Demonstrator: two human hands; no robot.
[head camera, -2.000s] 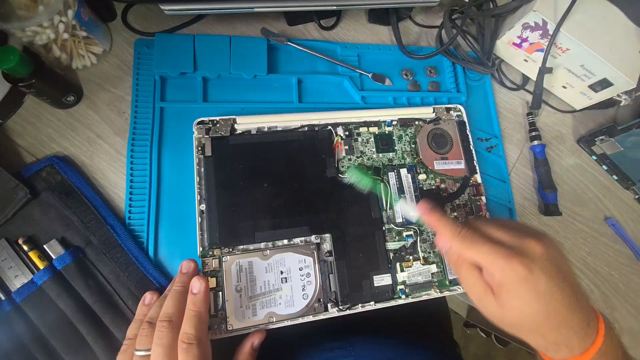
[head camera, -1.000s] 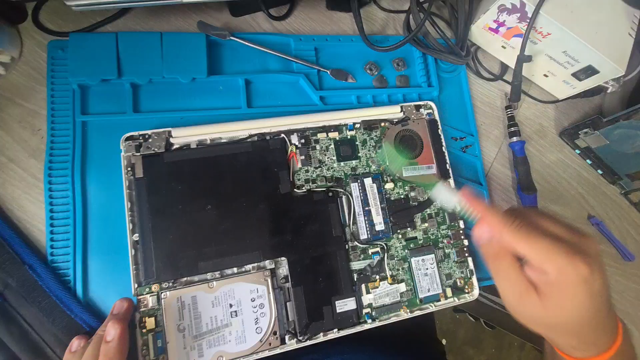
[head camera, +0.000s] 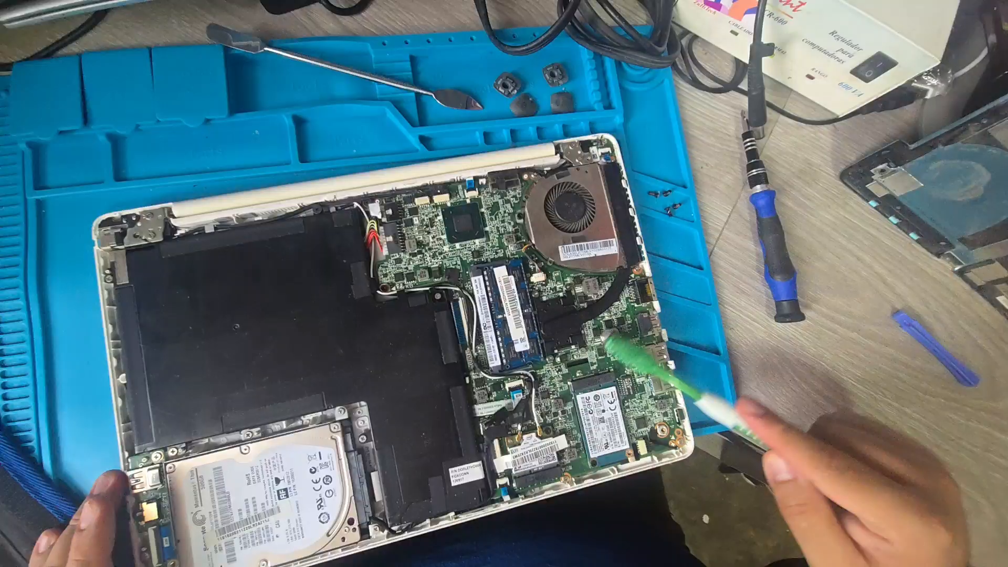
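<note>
An opened laptop base (head camera: 291, 339) lies on a blue silicone repair mat (head camera: 331, 146), its circuit board (head camera: 425, 228) showing on the right. My right hand (head camera: 858, 488) grips the white handle of a small green-bristled brush (head camera: 642, 358), whose tip is over the board just below the black heat pipe (head camera: 602, 307). Around it are the cooling fan (head camera: 570, 206), a RAM module (head camera: 506, 315) and a small drive card (head camera: 600, 417). My left hand (head camera: 79, 528) rests at the laptop's lower left edge, beside the hard drive (head camera: 260, 492); some of its fingers are out of view.
A metal spatula (head camera: 346, 69) and rubber feet (head camera: 508, 83) lie at the mat's top, small screws (head camera: 669, 206) on its right. Beyond the mat are a screwdriver (head camera: 772, 236), a blue pry tool (head camera: 935, 346), black cables (head camera: 622, 27), a white voltage regulator (head camera: 819, 47) and a dark panel (head camera: 945, 189).
The brush has moved from near the fan down to the board below the heat pipe. The left hand now sits at the laptop's corner; two seconds ago it was along the front edge. The view has shifted.
</note>
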